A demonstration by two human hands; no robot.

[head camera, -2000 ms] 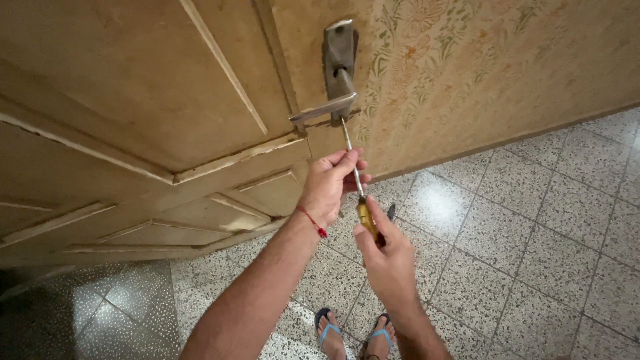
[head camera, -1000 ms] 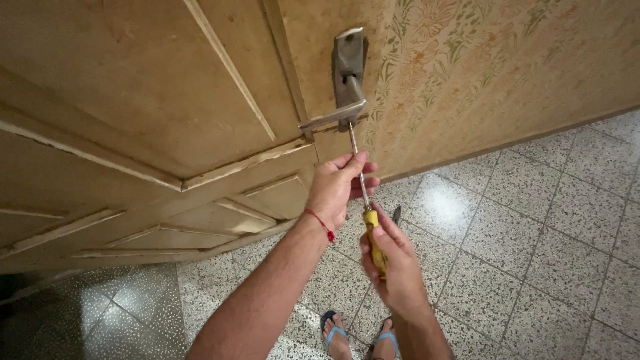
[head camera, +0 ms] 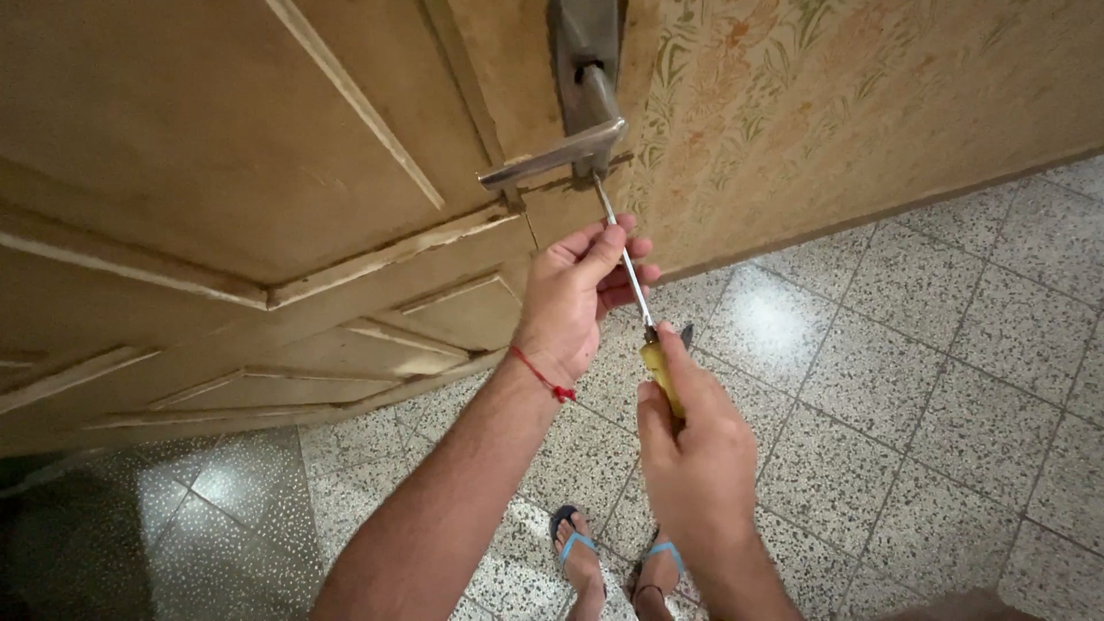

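Observation:
My right hand (head camera: 699,431) grips the yellow handle of a screwdriver (head camera: 662,379). Its long metal shaft slants up between the thumb and fingers of my left hand (head camera: 573,289), which steadies it. The tip meets the bottom end of the metal door handle plate (head camera: 590,39); the exact contact is too small to tell. From the plate a lever handle (head camera: 552,157) sticks out and points left, just above the tip. A red string bracelet (head camera: 542,376) circles my left wrist.
The worn wooden panelled door (head camera: 216,155) fills the upper left. Beside it runs a wall with a faded floral pattern (head camera: 802,112). Below lies a speckled tile floor (head camera: 931,345), with my feet in flip-flops (head camera: 576,542) on it. A dark pointed object (head camera: 686,335) shows behind the right hand.
Both hands keep the screwdriver at the bottom of the plate. My right hand's fingers have shifted on the yellow handle and now cover more of it than a second ago.

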